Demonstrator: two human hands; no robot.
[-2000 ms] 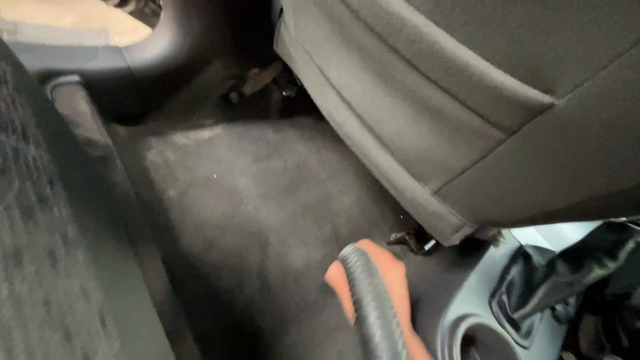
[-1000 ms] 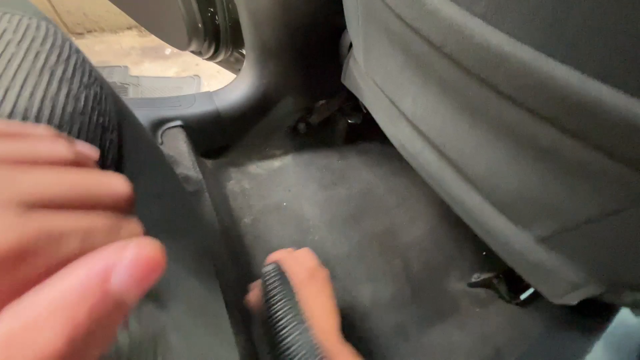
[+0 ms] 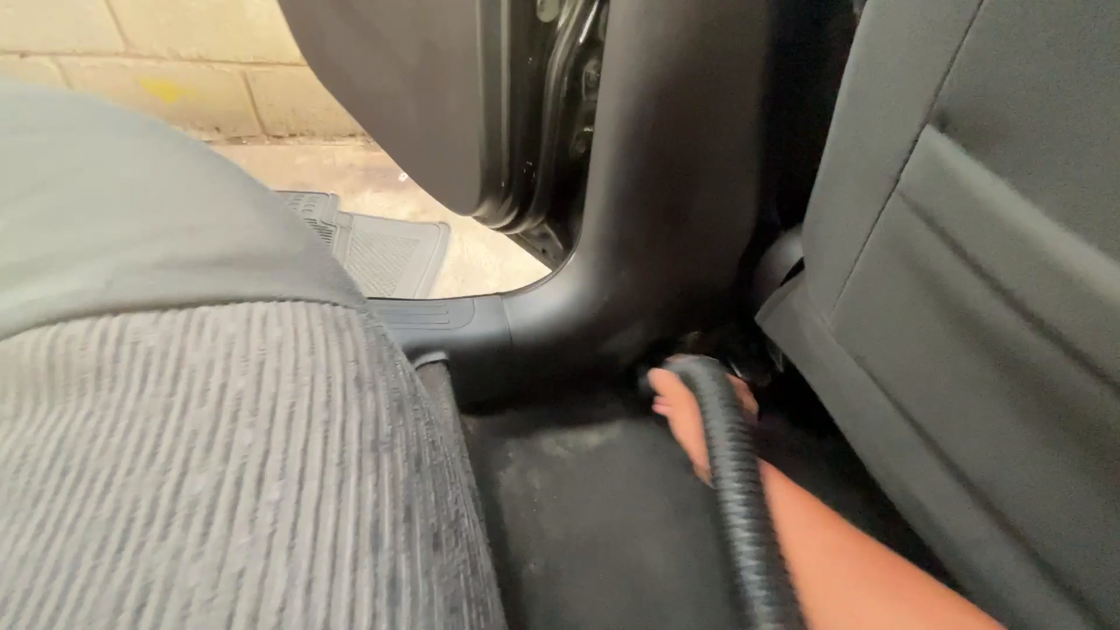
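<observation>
My right hand [image 3: 678, 407] is wrapped around the end of a black corrugated vacuum hose [image 3: 739, 490], low in the rear footwell of a car. It is at the base of the door pillar, beside the lower edge of the front seat. The hose runs from the hand down past my forearm to the bottom of the view. Whatever is on the hose's far end is hidden in the dark corner. Dark floor carpet [image 3: 604, 525] with a paler worn patch lies just below the hand. My left hand is out of the picture.
A ribbed fabric rear seat [image 3: 219, 464] fills the left. The front seat's back [image 3: 980, 289] bounds the right. Behind the hand rise the plastic door pillar [image 3: 674, 157] and sill [image 3: 429, 315]. Through the open door [image 3: 402, 87] show rubber mats [image 3: 389, 254] on the ground and a block wall [image 3: 184, 87].
My right hand and the hose have moved across the carpet to the foot of the pillar. My left hand, at the left a second ago, has left view. The view has swung toward the door.
</observation>
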